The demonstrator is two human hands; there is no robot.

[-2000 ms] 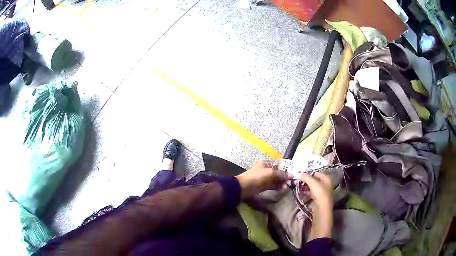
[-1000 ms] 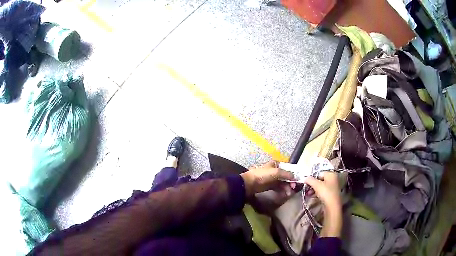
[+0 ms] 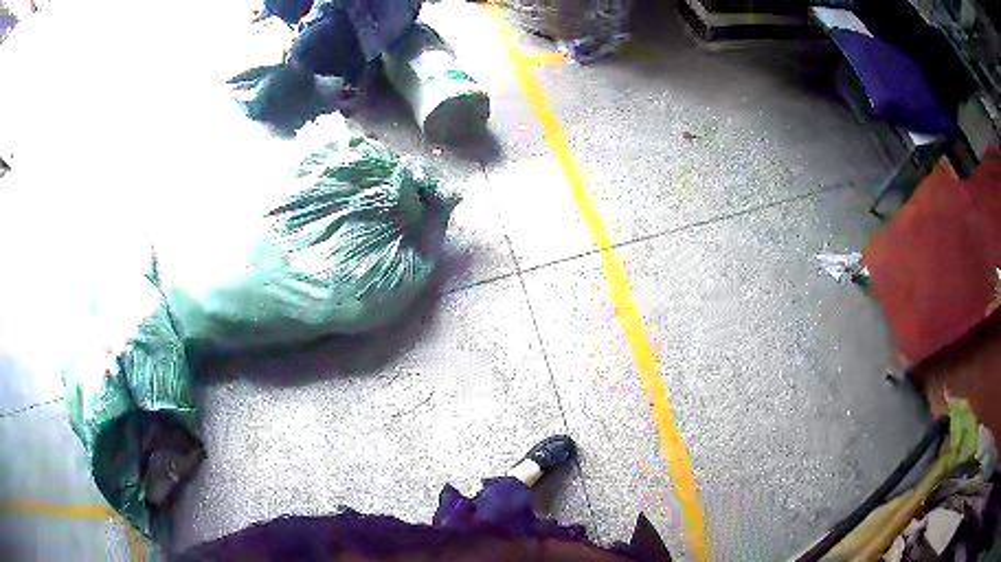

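Observation:
Neither of my hands is in the picture. A purple sleeve or garment edge (image 3: pixel 373 536) runs along the bottom. The heap of cut garment pieces (image 3: pixel 953 516) is cut off at the bottom right corner, with a pale yellow-green piece (image 3: pixel 962 434) at its top and a dark bar (image 3: pixel 878 494) beside it. The white tags seen earlier in my hands are out of view.
Green sacks (image 3: pixel 329 263) lie on the speckled floor at the left. A pale roll (image 3: pixel 445 93) and dark blue cloth (image 3: pixel 351 38) lie behind them. A yellow line (image 3: pixel 626 296) crosses the floor. Red-orange boards (image 3: pixel 933 263) and a purple cushion (image 3: pixel 895 82) stand at the right.
The view has swung left and up, so the sacks now sit nearer the middle. Both hands and the tags have left the picture, and the heap shows only in the corner.

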